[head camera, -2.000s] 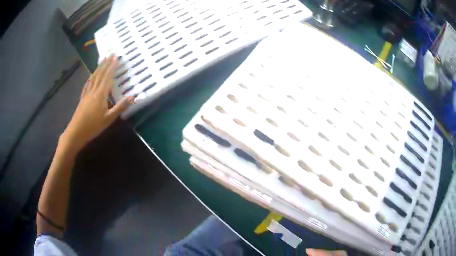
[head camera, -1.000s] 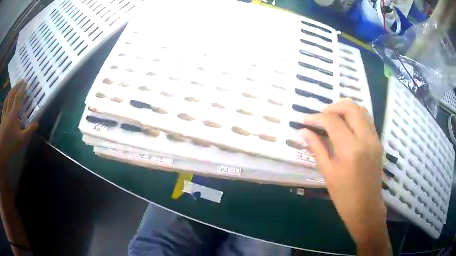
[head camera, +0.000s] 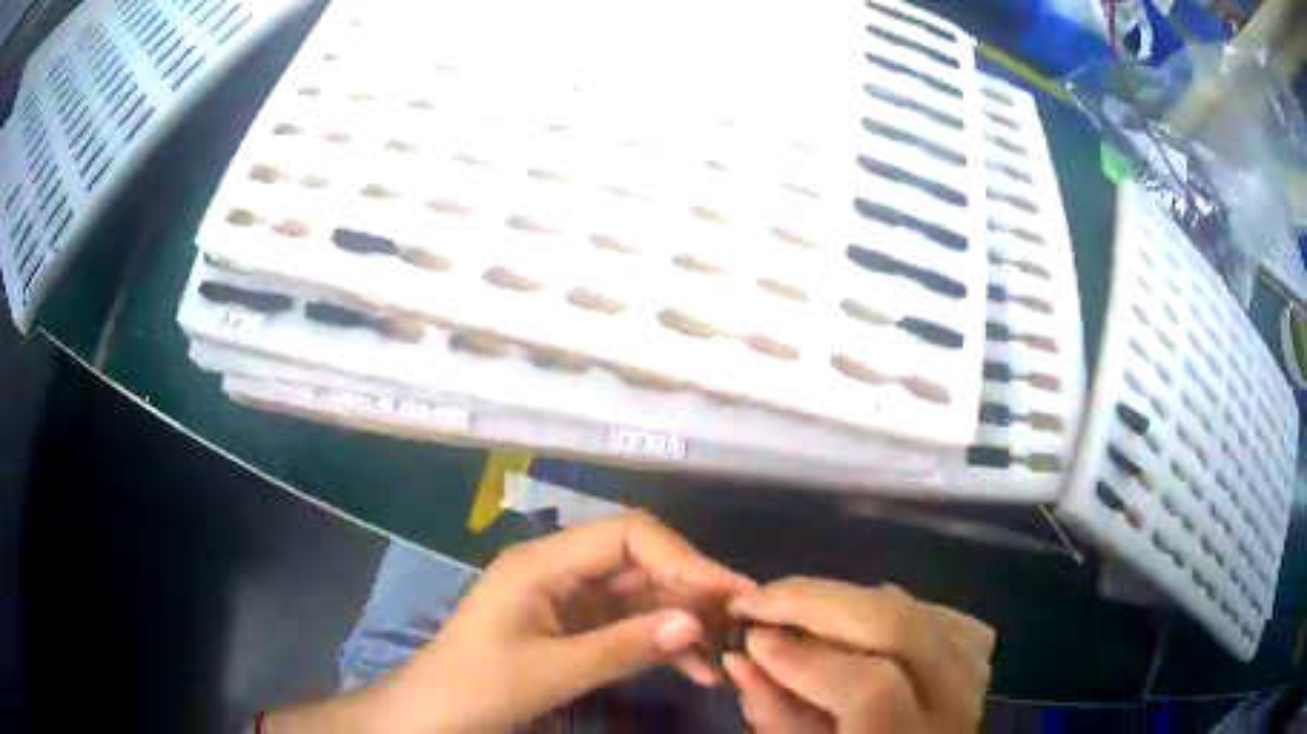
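My left hand (head camera: 573, 624) and my right hand (head camera: 853, 653) meet at the lower middle, above the front edge of the bench. A small black part (head camera: 737, 631) shows between the fingertips of both hands, mostly hidden by them. The stacked white foam tray (head camera: 473, 136) lies behind the hands. Its right column holds black parts, and the lowest filled slot there is only partly black. Most other dumbbell-shaped cavities are tan, with one dark part near the front left.
Another foam tray (head camera: 1197, 416) with a few black parts lies at the right. A slotted tray (head camera: 108, 108) is at the far left. Yellow tape (head camera: 498, 491) and whitish tape (head camera: 566, 502) are stuck in front of the stack. A clear plastic bag (head camera: 1183, 158) is at the back right.
My right hand has moved from the tray's right column down to the front. My left hand has left the far-left tray and joined it. A black part is gone from the column's lower end.
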